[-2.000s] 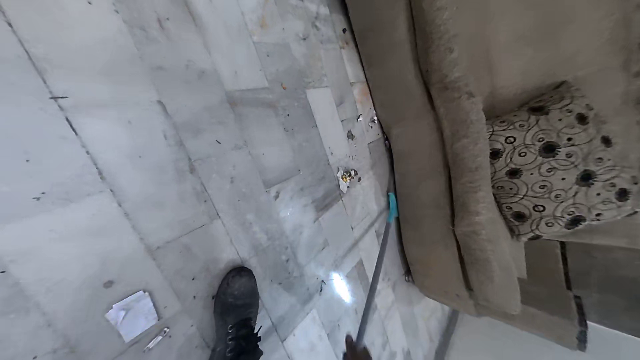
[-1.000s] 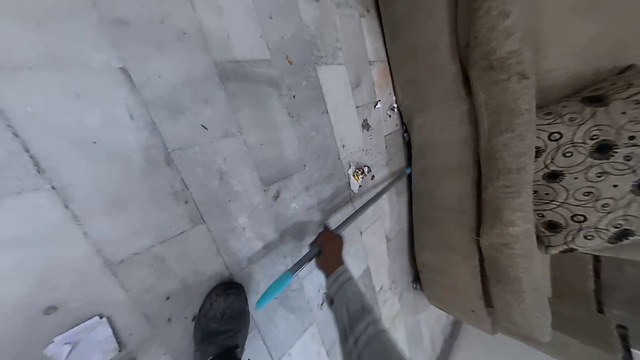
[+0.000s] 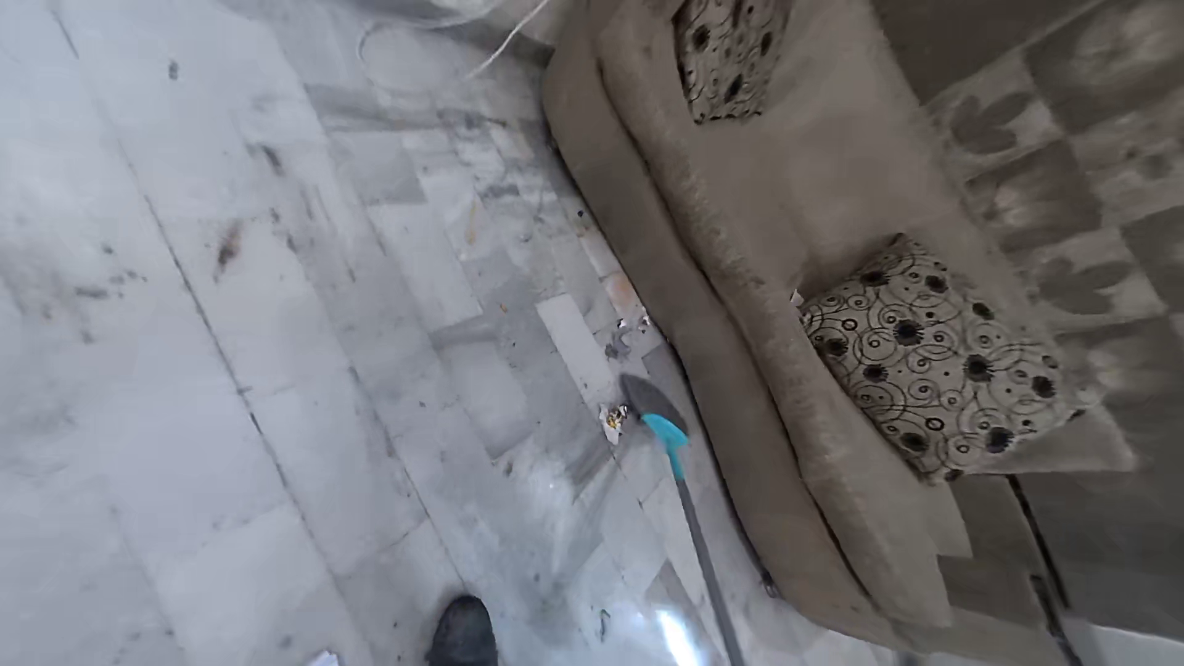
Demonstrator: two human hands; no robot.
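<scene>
A long-handled broom with a turquoise collar (image 3: 668,435) and dark bristles (image 3: 652,398) rests on the marble-tiled floor, close to the front of a brown sofa. Its grey handle (image 3: 708,564) runs down and out at the bottom edge of the head view. The bristles lie right beside a small heap of crumpled litter (image 3: 612,421). More small scraps (image 3: 622,340) are scattered just above, near the sofa's base. Neither my left hand nor my right hand is in the picture, so what holds the handle is hidden.
The brown sofa (image 3: 684,277) with patterned cushions (image 3: 934,370) fills the right side. A dark shoe (image 3: 464,634) stands at the bottom. White cables (image 3: 504,46) trail at the top, and a bit of white paper (image 3: 324,659) shows at the lower edge.
The broom head has come out from beneath the sofa edge and now lies beside the litter. A hand seen on the handle one second ago has left the view, which has shifted.
</scene>
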